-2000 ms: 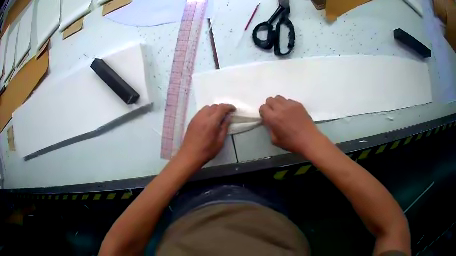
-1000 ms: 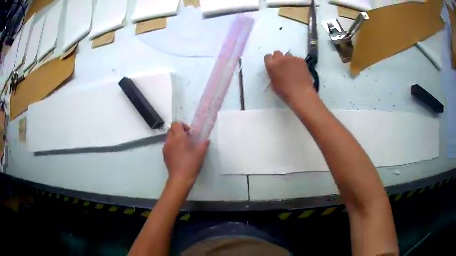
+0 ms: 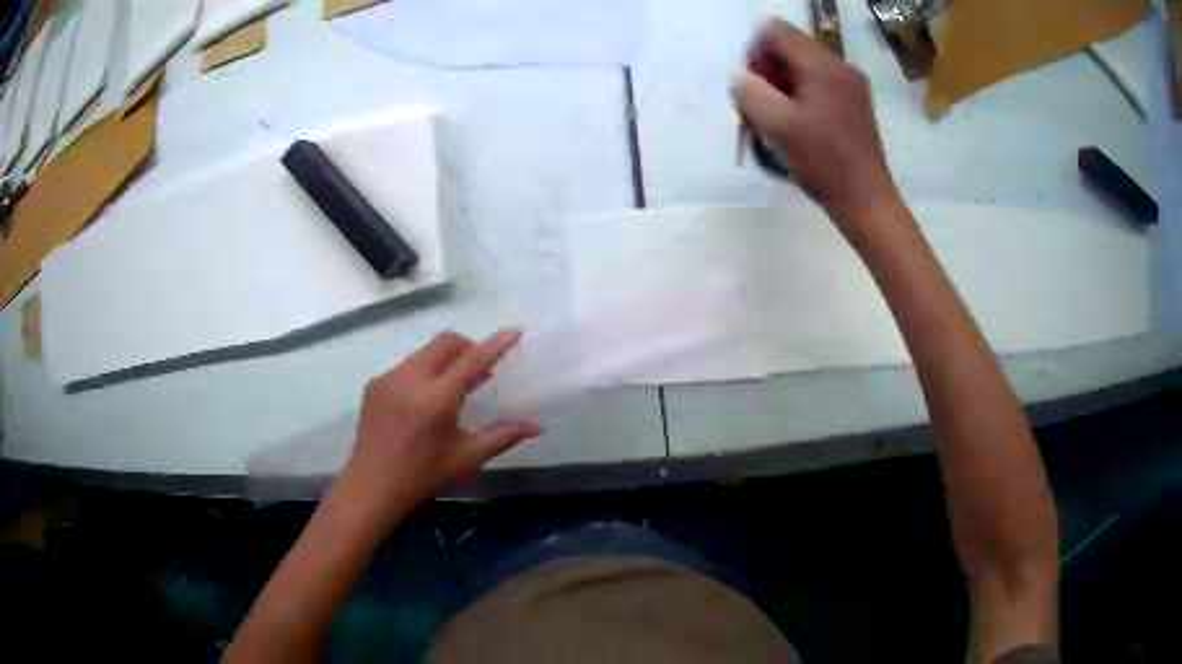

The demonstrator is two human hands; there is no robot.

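A white fabric panel lies flat in front of me, right of centre. My left hand holds the clear pink-gridded ruler, its thumb and fingers spread across it. The ruler is blurred and lies slantwise, with its far end over the panel's left part and its near end at the table edge. My right hand is closed above the panel's far edge, with a thin reddish marking pen showing below the fingers. The shears' black handle is mostly hidden behind this hand.
A white fabric stack with a black weight lies at left. Another black weight is at the right. Tan card patterns and a metal tool are at the back right. White bundles stand back left.
My left hand has moved left and down, and the ruler has swung from steep to nearly level over the panel. My right hand has lifted away to the right with the pen.
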